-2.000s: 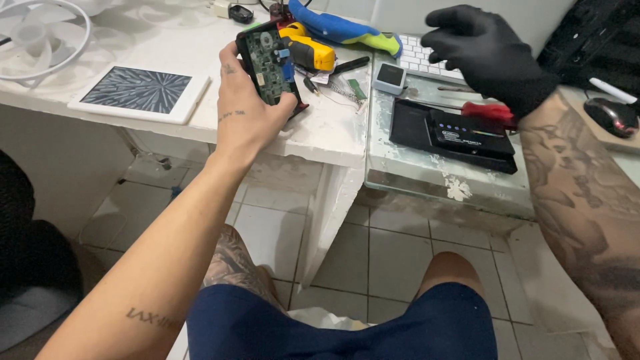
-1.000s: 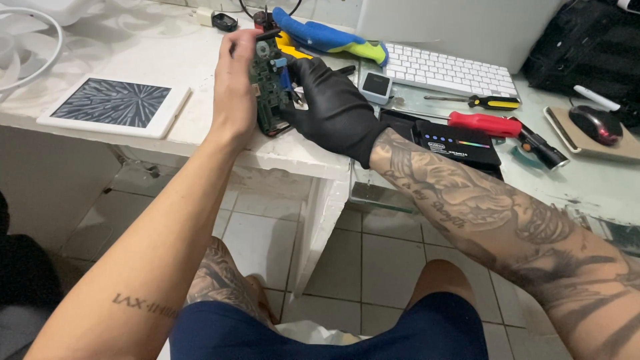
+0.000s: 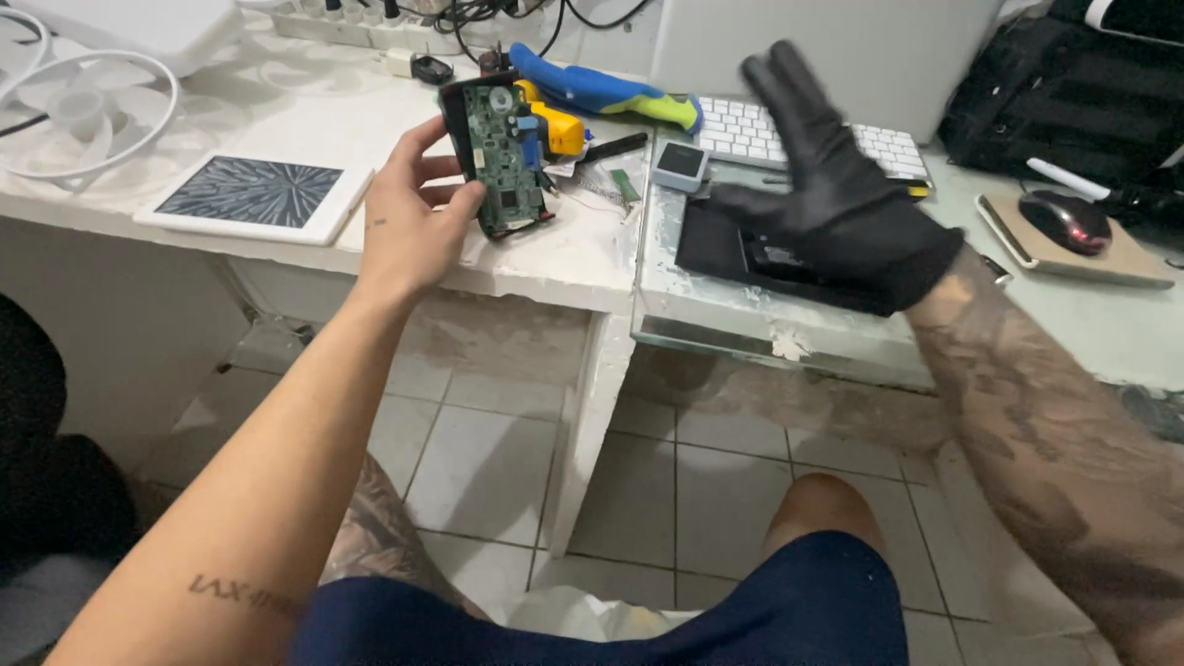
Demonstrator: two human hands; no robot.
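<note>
My bare left hand [image 3: 421,208] holds a green circuit board [image 3: 504,157] in a dark housing, tilted up above the white table, its component side facing me. In a black glove, my right hand [image 3: 814,176] is raised over the glass-topped part with its fingers spread and nothing in its grasp. Beneath the glove lie a black tray-like case [image 3: 708,245] and a black part in it, partly hidden. A small grey device with a dark screen [image 3: 681,165] rests beside the case. Behind the board are a yellow tool [image 3: 559,129] and a blue-and-green handled object [image 3: 601,91].
A white-framed tablet [image 3: 254,197] lies left of my left hand, near a white fan [image 3: 83,111]. A white keyboard [image 3: 740,129] stands behind my right hand. At right, a computer mouse [image 3: 1064,222] sits on a notebook [image 3: 1004,231]. Cables [image 3: 472,18] lie at the back.
My right hand was at the circuit board one second ago; it has moved right, away from it, over the black case. My left hand still holds the board.
</note>
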